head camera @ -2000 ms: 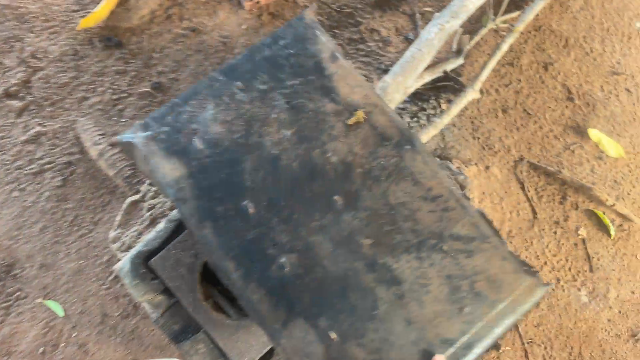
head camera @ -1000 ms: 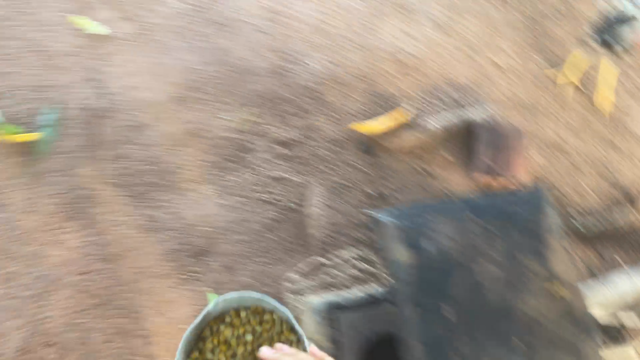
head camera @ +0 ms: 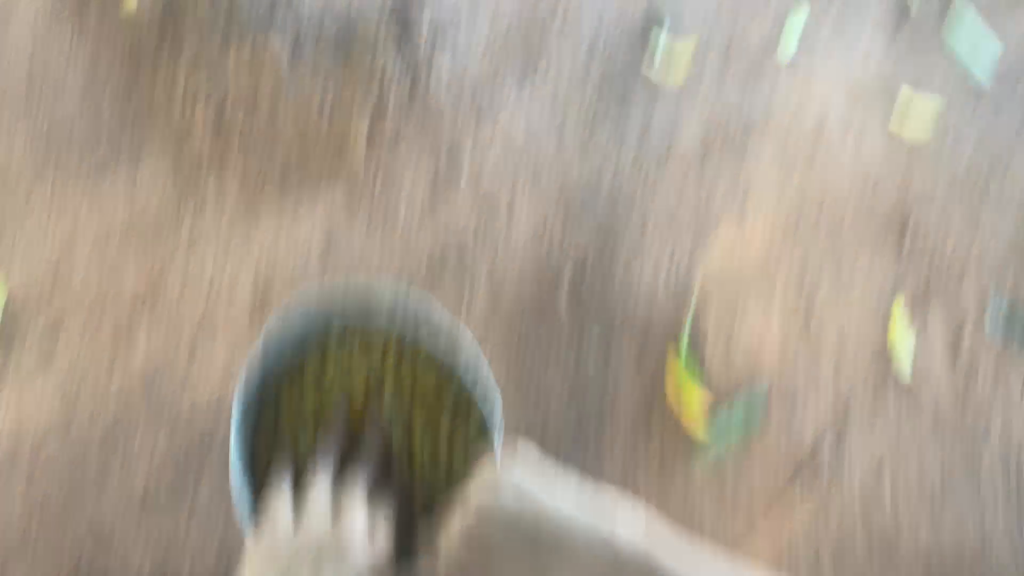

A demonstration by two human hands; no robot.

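Note:
A round metal-looking container stands out at the lower left of the view, holding many small yellow-green and brown pieces, too blurred to identify. My left hand reaches over its near edge, with several fingers spread above the contents. At the right side of the rim is my right hand, its forearm running off to the lower right. Strong blur hides the fingers of the right hand, and whether either hand grips the rim does not show.
Brown bare soil lies beneath. A yellow and green leaf is right of the container, with a dull green leaf beside it. Another yellow leaf lies farther right, and several pale pieces are scattered at the upper right.
The view has swung off the dark metal sheet and block seen earlier. One second ago only one hand showed at the container; both are there now.

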